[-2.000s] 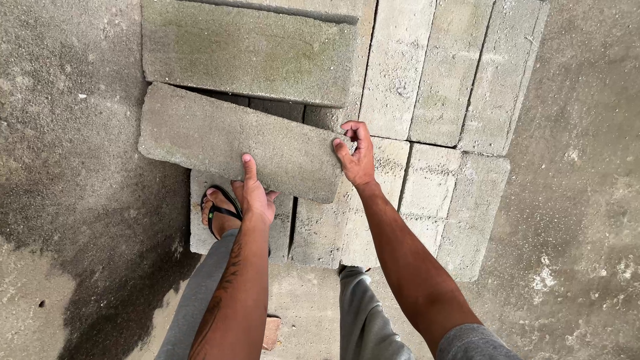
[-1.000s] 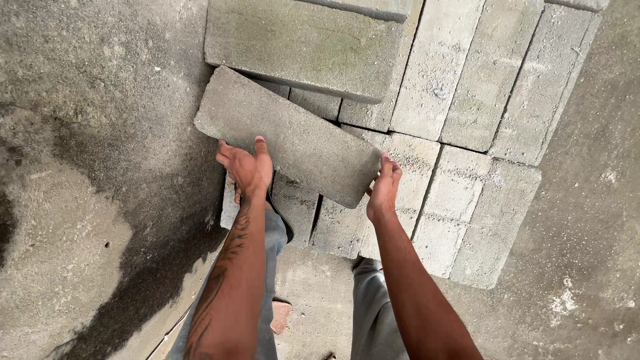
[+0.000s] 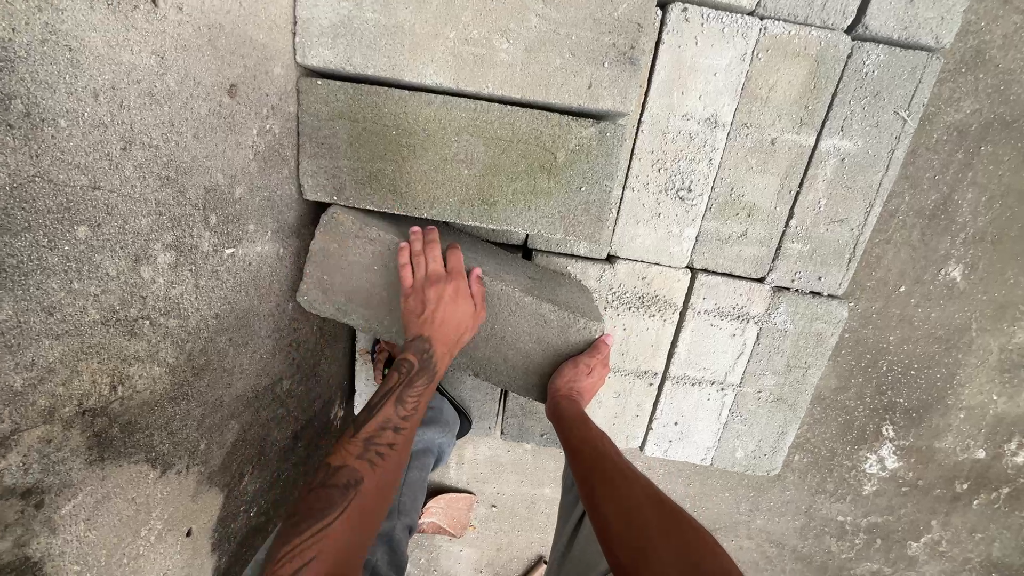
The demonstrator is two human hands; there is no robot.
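Observation:
A grey concrete block (image 3: 520, 324) lies at a slant across the lower blocks, its left end just below a greenish-stained block (image 3: 464, 152). My left hand (image 3: 438, 296) rests flat on its face, fingers together and pointing up. At the block's lower right end, my right hand (image 3: 580, 372) grips the edge, thumb near the corner; its other fingers are partly hidden. Above the stained block lies another long concrete block (image 3: 480, 48).
Upright rows of pale concrete blocks (image 3: 688, 136) fill the right side of the stack. A rough concrete wall or floor surface (image 3: 144, 200) borders the left. My sandalled foot (image 3: 384, 360) stands on the lower blocks. A reddish broken piece (image 3: 448, 514) lies on the ground below.
The held block has tilted, and its long upper side now shows beside the stained block. My left hand has moved from its lower edge onto its face. My right hand remains at the right end.

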